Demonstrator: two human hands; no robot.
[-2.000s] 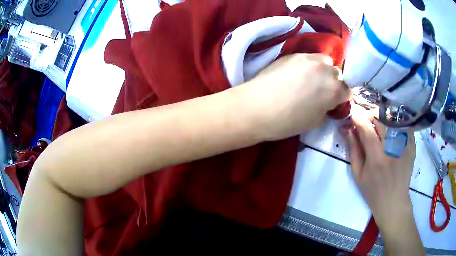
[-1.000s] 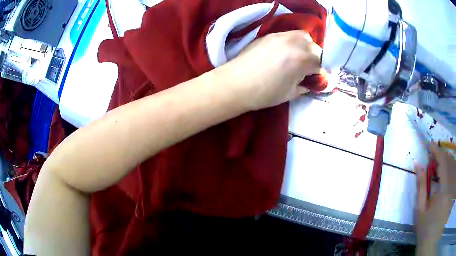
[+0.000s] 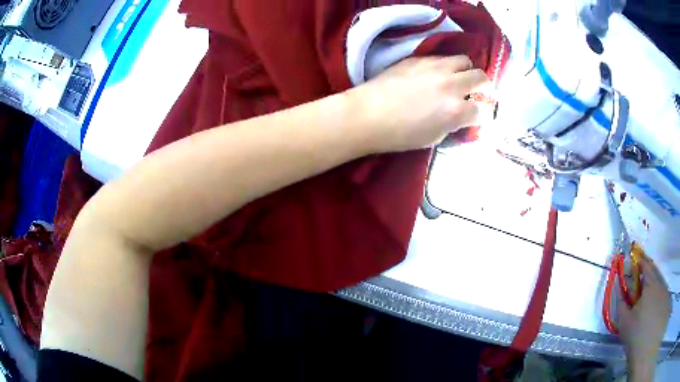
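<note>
The dark red garment [image 3: 328,216] is bunched over the table and hangs over its front edge. A curved part of it shows a white lining [image 3: 388,37]. A toothed zipper line [image 3: 498,63] runs at its right edge. My left hand [image 3: 436,101] is closed on the garment just left of the needle area, its fingertips washed out by the lamp. My right hand [image 3: 647,306] is at the far right, on the scissors [image 3: 613,295] with one red-orange and one yellow handle loop. The blades point away from me.
The white sewing machine head [image 3: 567,82] with blue stripes stands at the upper right. Red scraps [image 3: 531,183] lie beside it. A red strip [image 3: 538,287] crosses the ruler-marked table edge [image 3: 447,312]. Another machine [image 3: 142,67] stands at the upper left. More red cloth lies at the left.
My right hand has left the garment by the needle, moved right and taken hold of the scissors. My left hand has shifted slightly left with the garment. The camera view has moved too.
</note>
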